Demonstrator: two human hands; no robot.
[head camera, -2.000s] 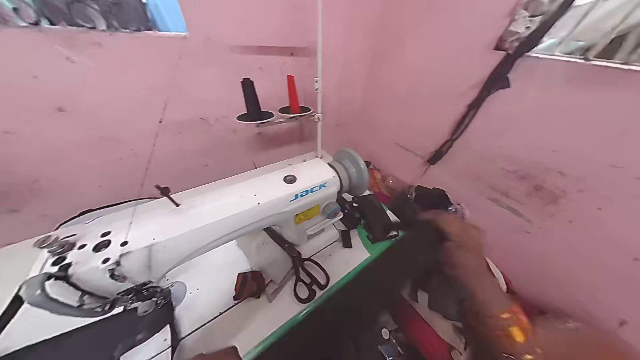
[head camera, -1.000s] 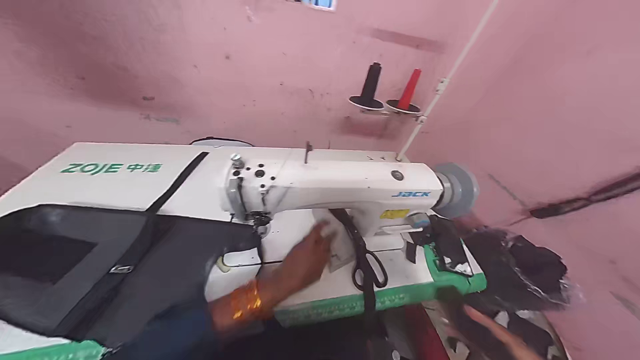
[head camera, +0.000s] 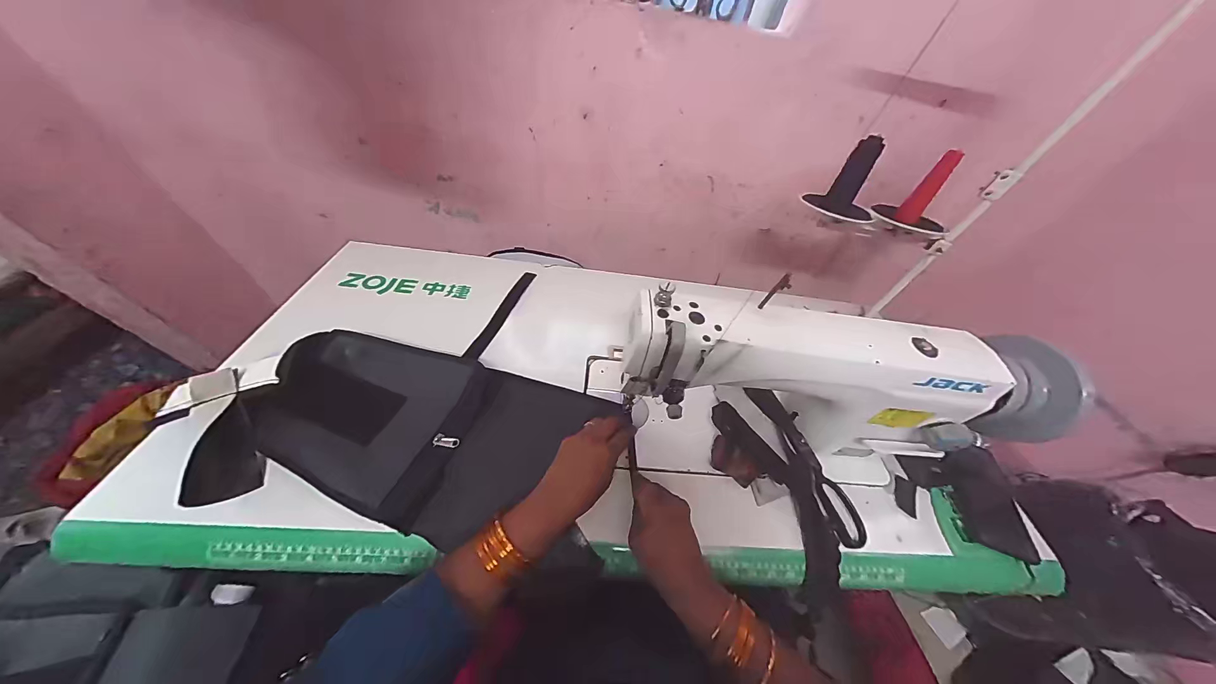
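A white Jack sewing machine (head camera: 817, 361) stands on a white table with a green front edge. Dark grey fabric with a zipper (head camera: 513, 427) lies left of the needle, its right edge at the presser foot. My left hand (head camera: 591, 461) presses on this fabric close to the needle, fingers bent down. Just below the needle, my right hand (head camera: 660, 522) pinches a narrow dark strip (head camera: 634, 464) that runs up toward the foot. Black-handled scissors (head camera: 841, 508) lie under the machine arm beside a long black strap (head camera: 817, 532).
Black and red thread cones (head camera: 855, 180) stand on a holder by the pink wall. Dark fabric pieces (head camera: 988, 494) lie at the table's right end, with more in plastic beyond. Stacked grey pieces (head camera: 123, 608) sit below the front left edge. A handwheel (head camera: 1040, 389) projects at the machine's right.
My left hand has moved from under the machine arm to the fabric at the needle. My right hand has come from the table's right end to the strip below the needle.
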